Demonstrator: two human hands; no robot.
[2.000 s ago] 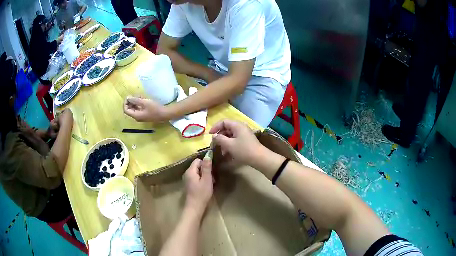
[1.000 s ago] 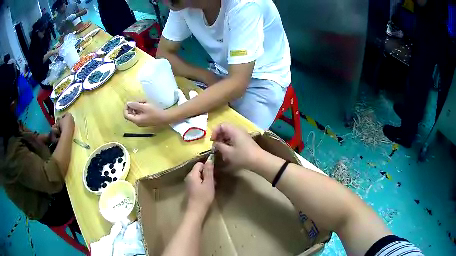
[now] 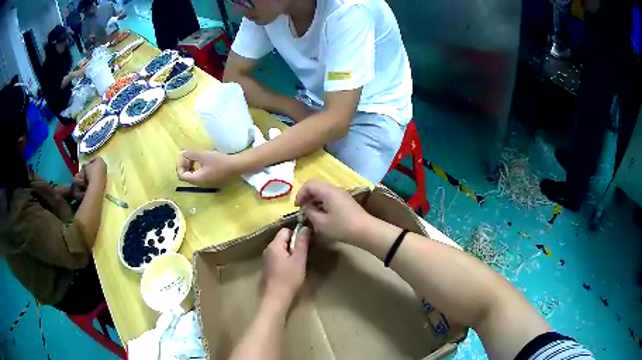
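My left hand (image 3: 285, 261) is bare and pinches a small pale part (image 3: 297, 238) between thumb and fingers, over the far edge of an open brown cardboard box (image 3: 246, 295). The part is mostly hidden by the fingers. My right hand (image 3: 327, 209) is just above it, fingertips pinched at the upper end of the part. A tiny dark bit shows between those fingertips, too small to tell what it is.
Left of the box are a round bowl (image 3: 181, 223) of black parts, a cream tub (image 3: 167, 281) and white gloves (image 3: 169, 336). Beyond lie a black stick (image 3: 198, 189), a red-edged glove (image 3: 276, 188) and a white container (image 3: 224, 116). People sit on both sides.
Both hands stay close together over the box edge. The left hand has moved slightly right, and the pale part stands a little more upright. The view has shifted slightly.
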